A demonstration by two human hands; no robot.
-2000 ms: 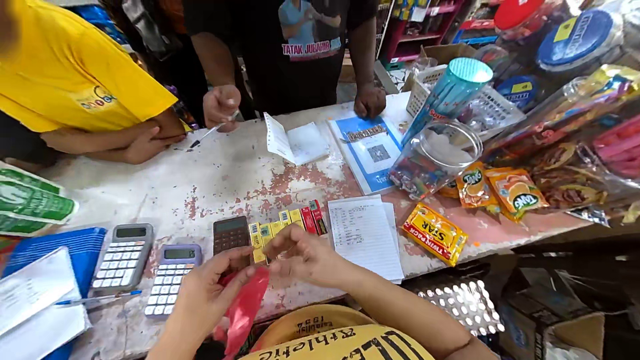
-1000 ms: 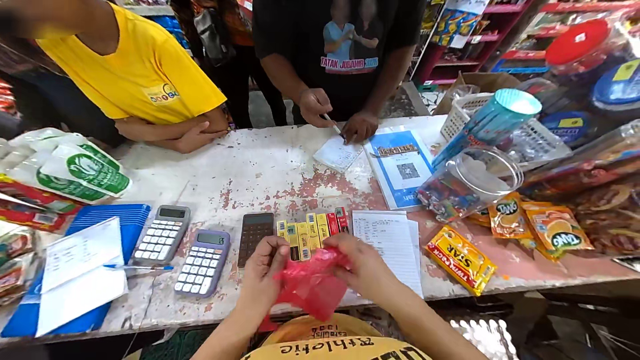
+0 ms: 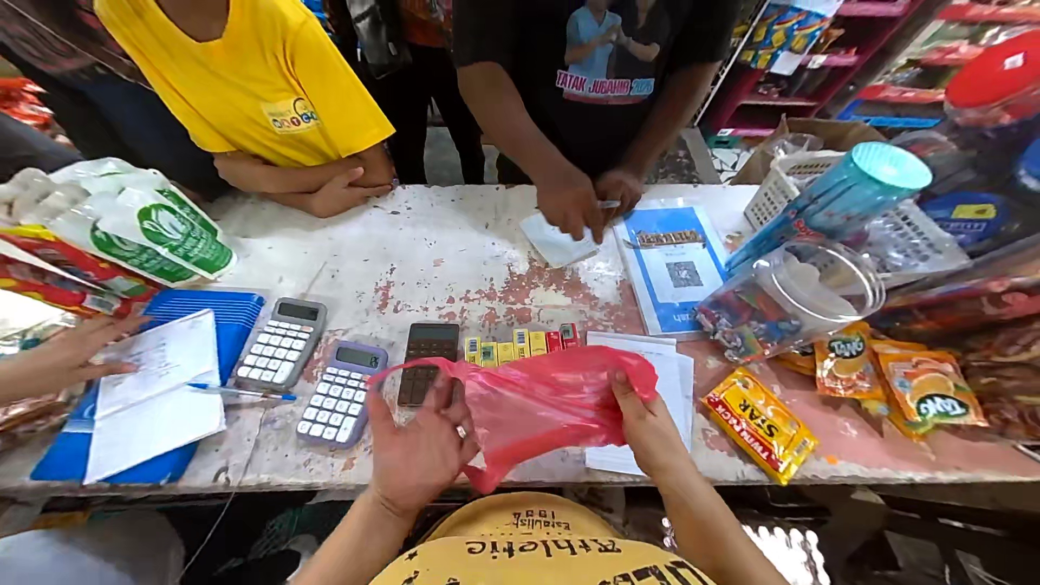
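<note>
A red plastic bag point(image 3: 544, 398) is stretched between my two hands above the counter's near edge. My left hand point(image 3: 422, 447) is at the bag's left end, with a handle loop around its fingers. The bag's right end is pinched in my right hand point(image 3: 646, 418). Behind the bag, partly covered, lie a dark calculator point(image 3: 431, 337), a row of small yellow and red boxes point(image 3: 520, 345) and lined paper sheets point(image 3: 682, 390). A purple calculator point(image 3: 343, 394) and a grey calculator point(image 3: 280, 345) lie to the left.
Across the counter point(image 3: 455, 244), a person's hands point(image 3: 581, 203) hold a paper point(image 3: 556, 240); another person's arms rest there. Another person's hand point(image 3: 89, 349) touches papers point(image 3: 154, 398) on the left. A clear plastic jar point(image 3: 792, 296), yellow pack point(image 3: 760, 424) and orange sachets point(image 3: 930, 386) are at the right.
The red bag has gone from bunched between my hands to spread wide, and my hands have moved apart. Another person's hand has come in at the left over the papers.
</note>
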